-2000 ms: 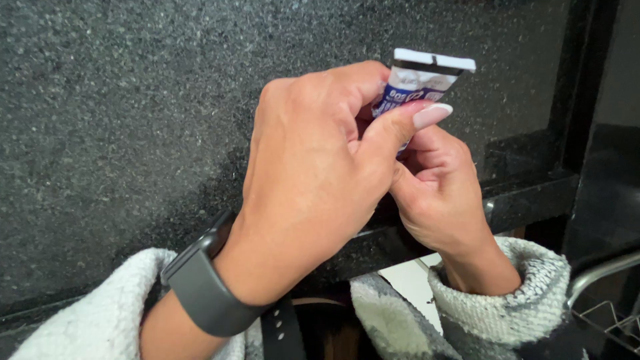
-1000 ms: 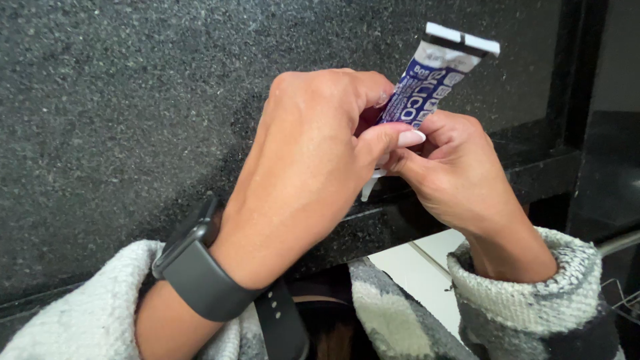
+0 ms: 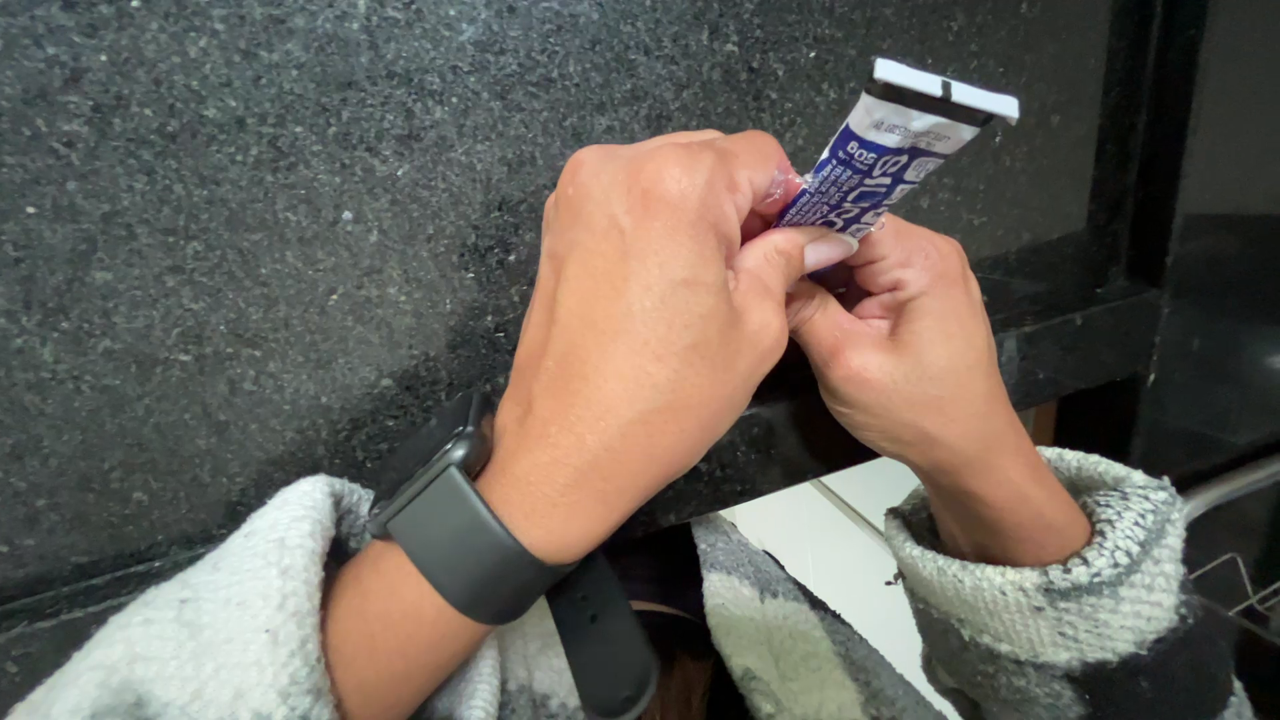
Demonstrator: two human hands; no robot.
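A blue and white squeeze tube (image 3: pixel 880 160) with printing on it stands tilted between my hands, its flat crimped end up and to the right. My left hand (image 3: pixel 660 310), with a black smartwatch (image 3: pixel 450 510) on the wrist, grips the tube between thumb and fingers. Just below and to the right, my right hand (image 3: pixel 900 340) has its fingers closed around the tube's lower end, which the hands hide. Bits of clear plastic film show by the left fingertips.
Beneath and behind my hands lies a speckled dark granite countertop (image 3: pixel 300 220) with a raised front edge (image 3: pixel 1070 340). A metal wire rack (image 3: pixel 1240 590) is at the lower right. A white surface (image 3: pixel 830 560) shows below the edge.
More of the tube showed above my fingers one second ago than two seconds ago. Something thin and pale below the hands one second ago is out of sight now.
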